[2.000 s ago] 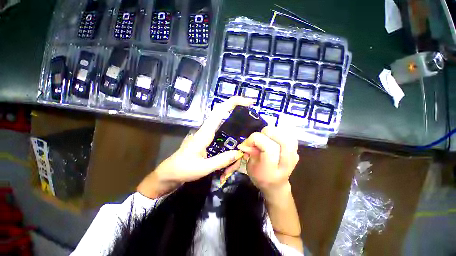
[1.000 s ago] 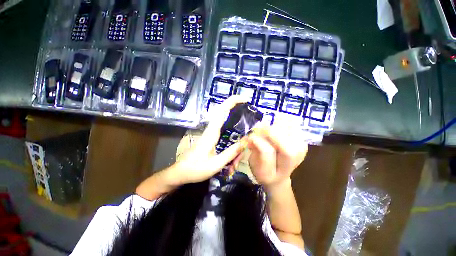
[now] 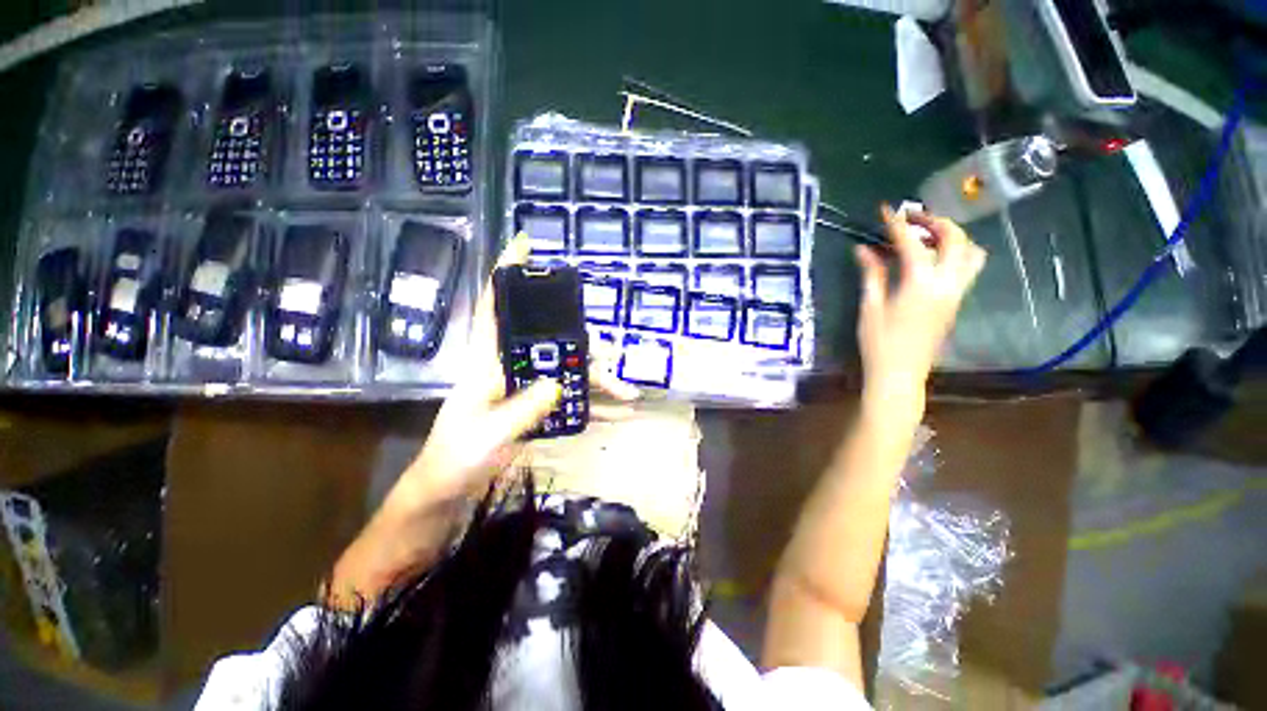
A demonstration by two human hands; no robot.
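My left hand [image 3: 479,417] holds a black keypad phone [image 3: 545,347] upright, screen and keys facing up, thumb over the lower keys. My right hand [image 3: 917,285] is reached out to the right, its fingertips at the end of a thin dark tool [image 3: 850,228] and a small white scrap [image 3: 910,210]; whether they grip either is unclear. The clear lens tray [image 3: 806,278] holds dark-framed lens pieces in rows, its lower left partly hidden by the phone and my left hand. The clear phone tray [image 3: 489,153] at the left holds two rows of phones.
A whitish bottle [image 3: 989,181] with an orange mark lies right of my right hand. A blue cable [image 3: 1142,285] crosses the bench at the right. A thin rod [image 3: 688,109] lies behind the lens tray. Cartons and crumpled clear plastic [image 3: 945,556] are below the bench edge.
My right hand has left the phone and moved right to the tool and scrap. My left hand still holds the phone, now more upright. The view has shifted, so the trays sit lower and further left.
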